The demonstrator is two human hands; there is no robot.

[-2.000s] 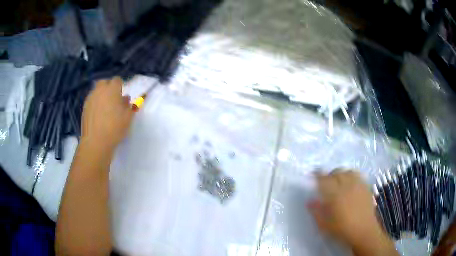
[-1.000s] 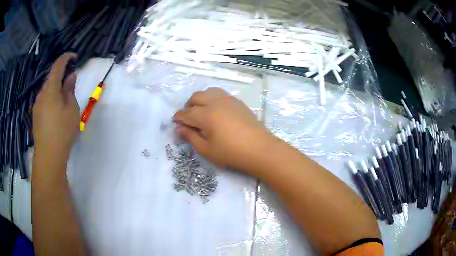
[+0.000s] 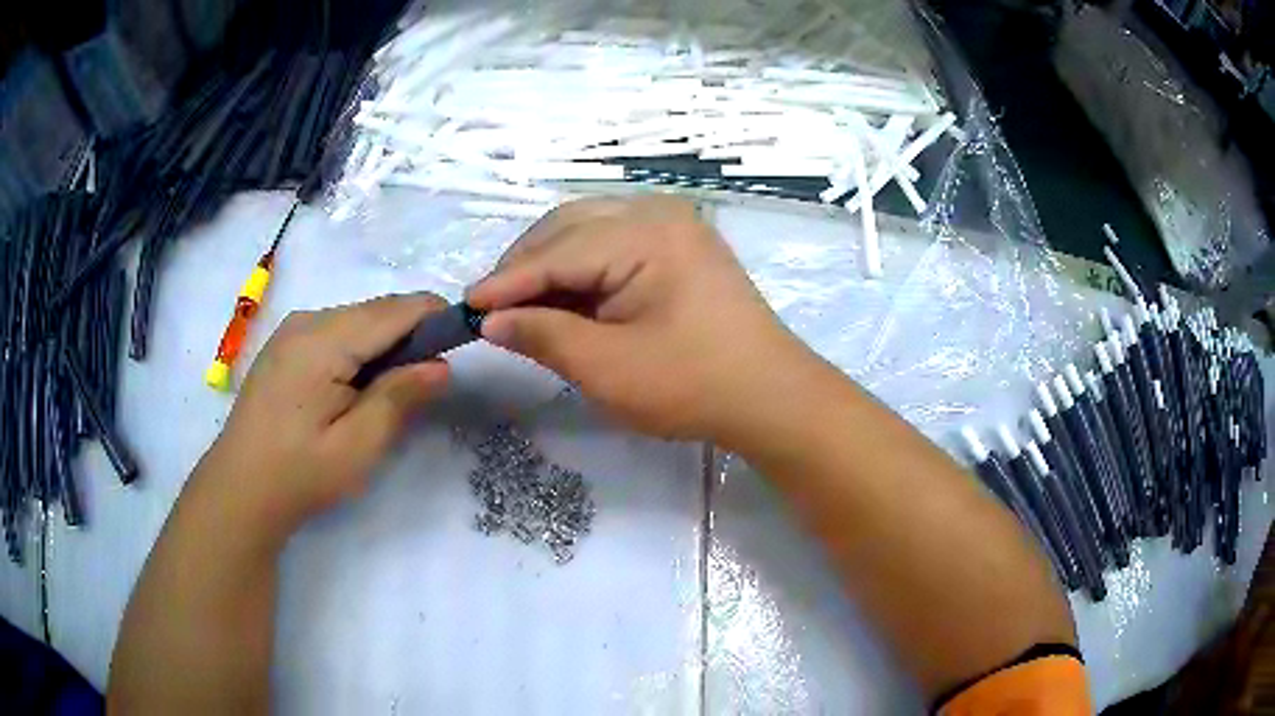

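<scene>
My left hand holds a black tube between thumb and fingers, its end pointing right. My right hand has its thumb and forefinger pinched at that end of the tube; whether a small metal part is between them is hidden by the fingertips. A tangled heap of small silvery metal parts lies on the white table just below my hands. A screwdriver with a yellow and orange handle lies to the left, beyond my left hand.
Loose black tubes are piled at the left and back left. White rods lie heaped on clear plastic at the back. Black tubes with white ends lie fanned at the right. A dark green strip runs at the back right.
My left hand has come in from the left pile with a black tube. My right hand has moved from the metal heap to the tube's end.
</scene>
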